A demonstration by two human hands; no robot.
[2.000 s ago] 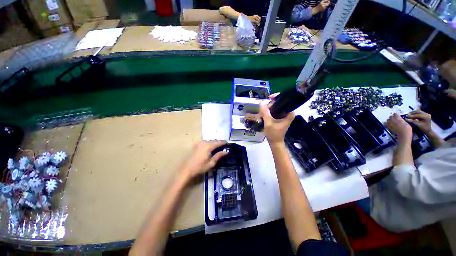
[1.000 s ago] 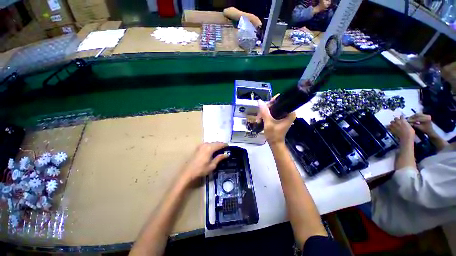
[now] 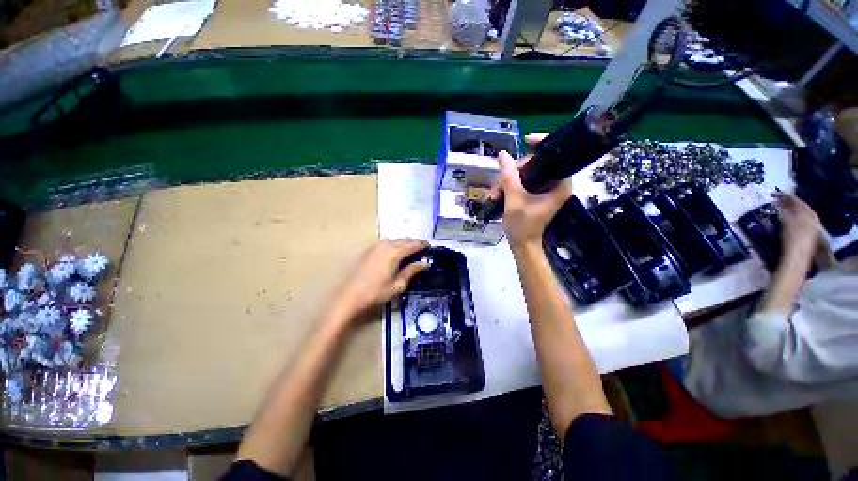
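A glossy black plastic housing (image 3: 435, 329) lies open side up on white paper, with a pale round spot and a grille inside. My left hand (image 3: 384, 272) rests on its top left edge, fingers over the upper end. My right hand (image 3: 529, 202) grips a thick black electric screwdriver (image 3: 569, 150), tilted with its lower end towards the front of the screw feeder (image 3: 477, 131). The feeder is a blue-and-white box behind the housing. The bit tip is too small to tell clearly, and I cannot see a screw on it.
More black housings (image 3: 585, 254) stand in a row at right, with a heap of small metal parts (image 3: 668, 167) behind. White-blue toothed pieces (image 3: 52, 305) are heaped at far left beside a brown board (image 3: 249, 301). A green conveyor (image 3: 282, 117) runs behind. A co-worker's hand (image 3: 798, 225) is at right.
The view has tipped downward, so the bench sits higher in the picture. My hands keep nearly the same places on the housing and screwdriver. The co-worker's hand has moved over a housing at right.
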